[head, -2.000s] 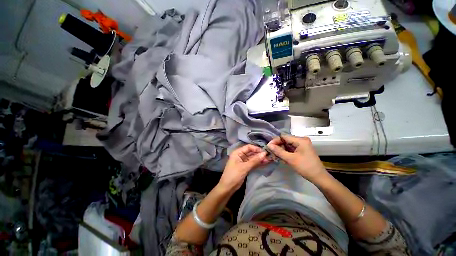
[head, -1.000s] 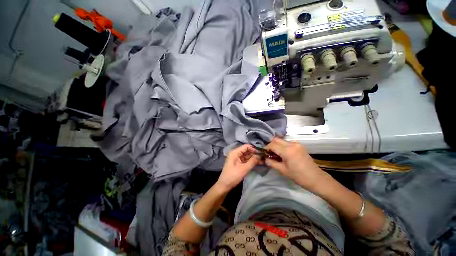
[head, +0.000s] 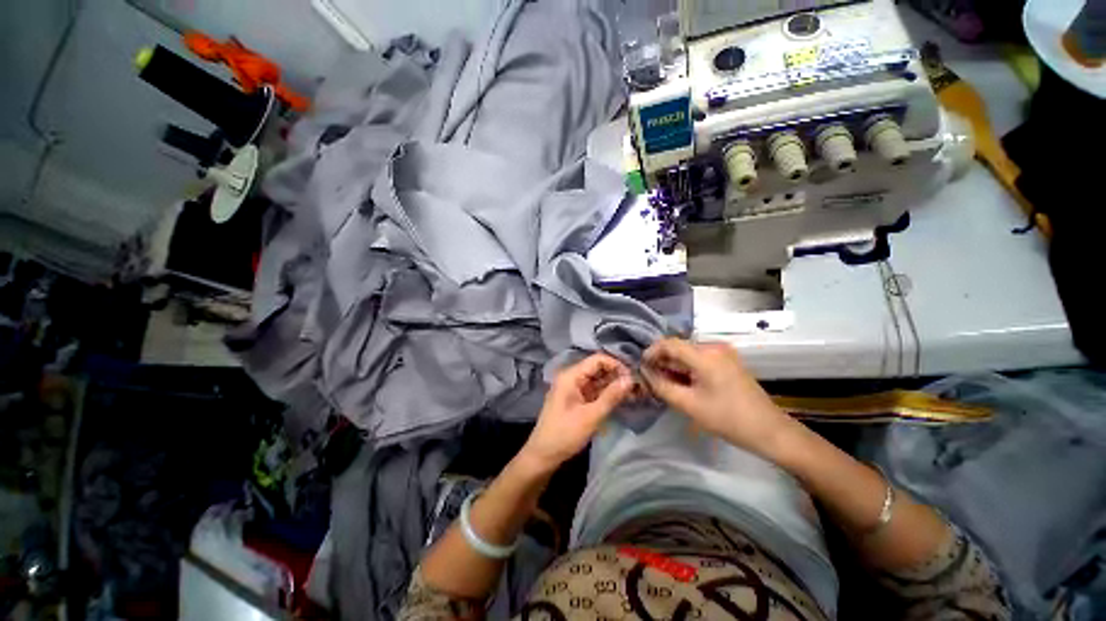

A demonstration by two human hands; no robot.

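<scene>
A large heap of grey fabric (head: 461, 243) lies left of the cream-white overlock machine (head: 801, 109) and hangs over the table's front edge. My left hand (head: 586, 400) and my right hand (head: 703, 386) are close together just in front of that edge, above my lap. Both pinch a small fold of the grey fabric between thumb and fingers. Something small and dark shows at my right fingertips; I cannot tell whether it is a tool. The needle area (head: 667, 218) is lit, and no hand is at it.
A black thread cone (head: 200, 91) and an orange cloth tie (head: 249, 67) are at the upper left. A looped thin item (head: 898, 291) lies on the table at right. A striped table edge (head: 885, 404) and a clear plastic bag (head: 995, 473) are at the lower right.
A dark tool, seen at my right fingers a second ago, no longer shows clearly. My fingertips now pinch the grey edge. The heap stays in place; the view has shifted slightly.
</scene>
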